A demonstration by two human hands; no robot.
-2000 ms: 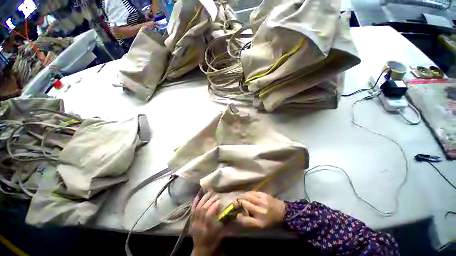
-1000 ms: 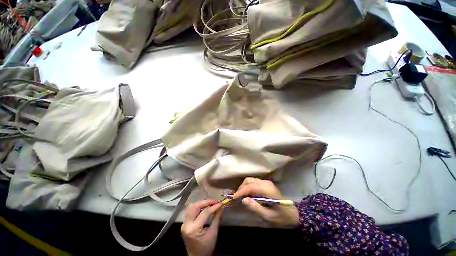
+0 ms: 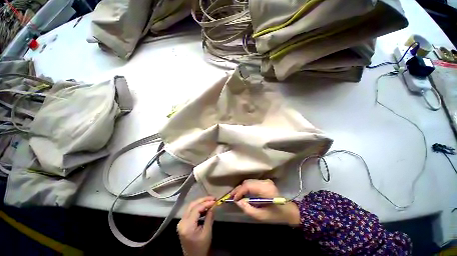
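A beige bag (image 3: 245, 130) lies creased in front of me, its straps (image 3: 112, 170) looping out to the left over the table's front edge. My left hand (image 3: 196, 225) pinches the bag's near edge at a short yellow strip (image 3: 222, 200). My right hand (image 3: 263, 200) holds a pen-like tool (image 3: 265, 200) with a pale yellow rear end, its tip pointing left at the yellow strip. Whether the tip touches the strip cannot be told. A thin cord (image 3: 368, 172) runs from the tool's rear across the table.
Bag piles stand at the back (image 3: 310, 40), back left (image 3: 120, 25) and left (image 3: 70, 125). Coiled straps (image 3: 220, 20) lie beside the back pile. A black adapter (image 3: 420, 66) sits on a white socket block (image 3: 417, 84) at the right, near a tape roll (image 3: 420, 45) and a black clip-like item (image 3: 443, 148).
The view has tilted down. The tool, hidden two seconds ago, now shows in my right hand with its tip at the yellow strip. My left hand has moved slightly left and pinches the edge.
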